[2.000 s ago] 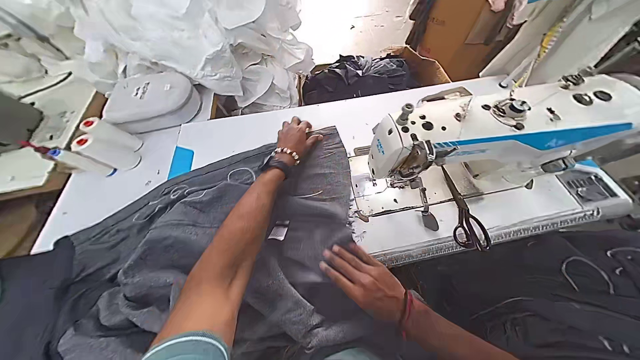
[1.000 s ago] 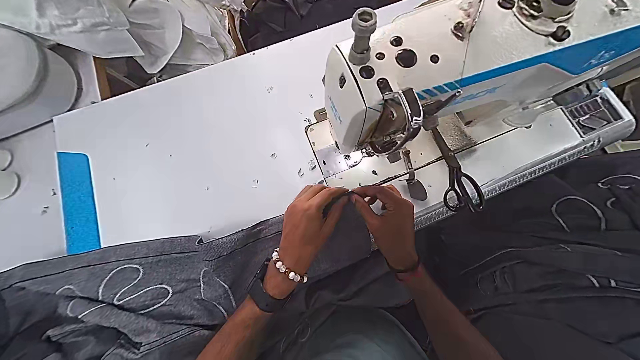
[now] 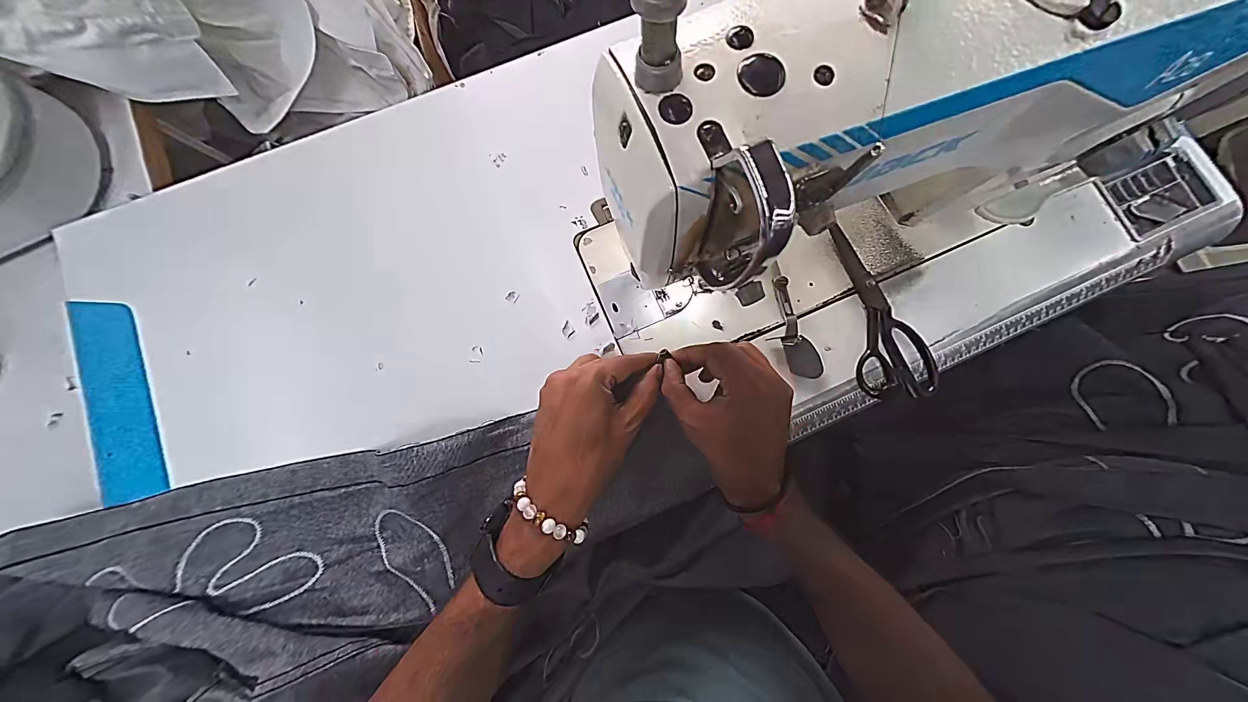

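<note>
My left hand (image 3: 590, 424), with a beaded bracelet and a dark watch at its wrist, pinches the edge of dark grey fabric (image 3: 331, 487). Against its fingertips, my right hand (image 3: 736, 414) pinches the same edge between thumb and forefinger. The pinched bit is small and mostly hidden by the fingers. Both hands are at the table's front edge, just below the lit needle area of a white and blue industrial sewing machine (image 3: 648, 175). The fabric, bearing white looped stitching, spreads left and down over my lap. Dark-handled scissors (image 3: 892, 351) lie right of my right hand.
Thread scraps dot the white tabletop (image 3: 390, 244), which has a blue patch (image 3: 119, 400) at left. A measuring tape strip (image 3: 985, 341) runs along the front edge. White fabric pieces (image 3: 263, 58) lie at the upper left. More dark fabric (image 3: 1033, 487) is heaped at right.
Two seconds ago my hands lay apart on fabric spread over the table; they have come together at its edge. The fabric has moved down toward my lap. The view has moved closer.
</note>
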